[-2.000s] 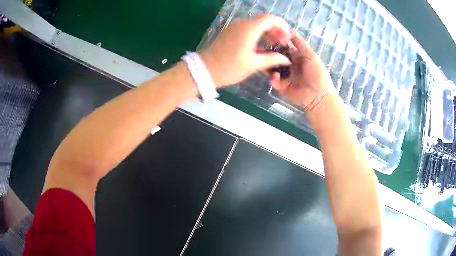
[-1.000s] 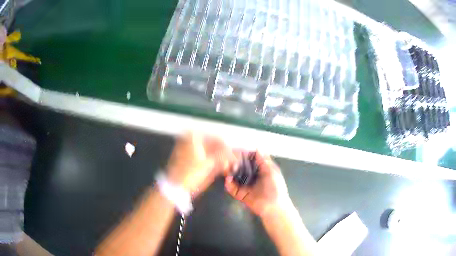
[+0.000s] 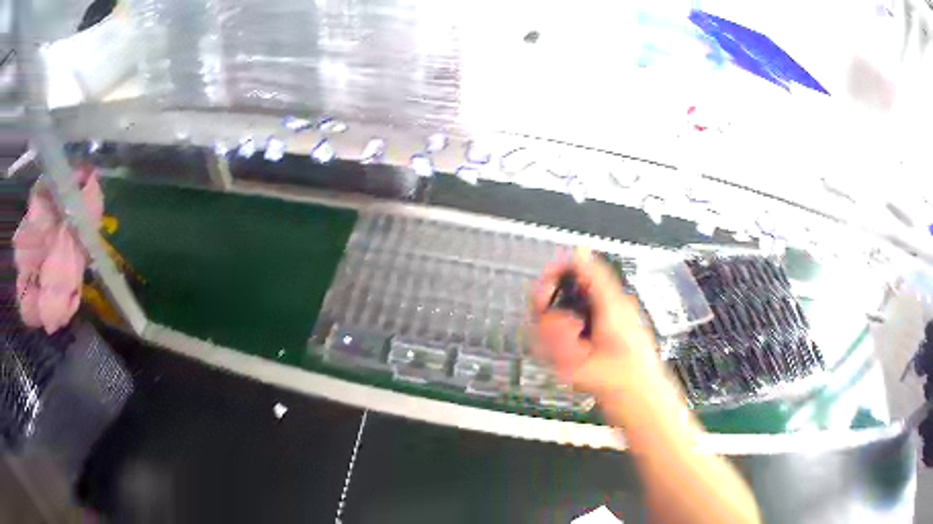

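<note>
My right hand (image 3: 598,333) is blurred and closed around a small black part or parts (image 3: 570,297), above the right side of a clear blister tray (image 3: 440,287). The tray lies on the green mat and its pockets look silvery, with a row of larger pockets along the near edge. To its right lies a second tray filled with rows of small black parts (image 3: 752,328). A small clear tray or box (image 3: 670,295) rests at that tray's left side, partly behind my hand. My left hand is not in the picture.
A pale edge strip (image 3: 389,397) runs along the bench front. A shelf with blue-edged labels (image 3: 323,150) stands behind, bearing glassy stacked trays (image 3: 307,61). Pink cloth (image 3: 51,261) hangs at the far left, with yellow straps beside it. A small white scrap (image 3: 280,410) lies on the dark surface.
The view has lifted to show the shelf. My hands were together over the dark front; my right hand has moved out over the clear tray with the black part, and my left hand has left the picture.
</note>
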